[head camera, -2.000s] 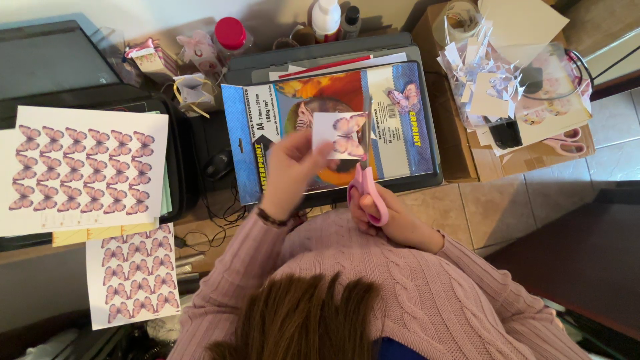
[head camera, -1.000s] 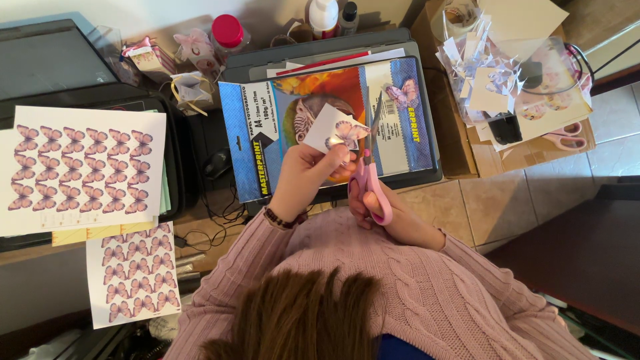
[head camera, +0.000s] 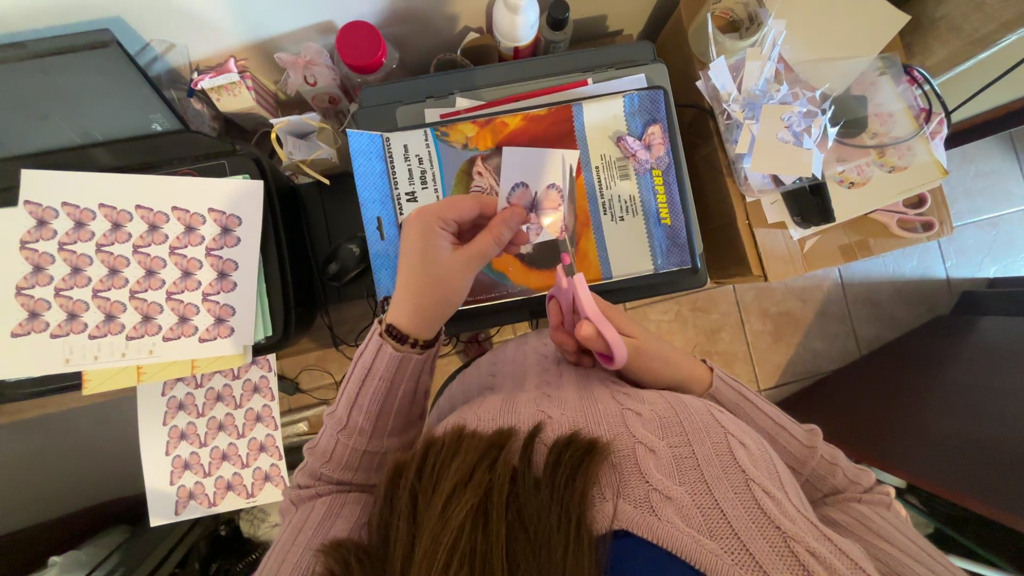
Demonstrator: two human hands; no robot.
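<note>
My left hand [head camera: 460,248] pinches a small white paper piece [head camera: 538,166] printed with a pink butterfly. The pink-handled scissors [head camera: 588,308] are in my right hand [head camera: 616,344], blades pointing up along the right edge of that piece. Beneath both hands lies a photo paper pack [head camera: 632,184], on which rests a cut-out butterfly [head camera: 642,147] at the upper right. To the left are a sheet of printed butterflies [head camera: 136,188] and a second such sheet [head camera: 156,480] lower down.
A cardboard box [head camera: 724,232] at the right bears a clear bag of paper scraps [head camera: 768,120], tape and another pair of pink scissors [head camera: 904,216]. Behind the pack stand a red-lidded jar [head camera: 362,48] and bottles [head camera: 516,28]. A computer mouse [head camera: 346,260] and cables lie left of the pack.
The butterfly piece has turned in my left hand; it was tilted one second ago and now stands nearly upright. My left hand has shifted a little up and away from the scissors' handles.
</note>
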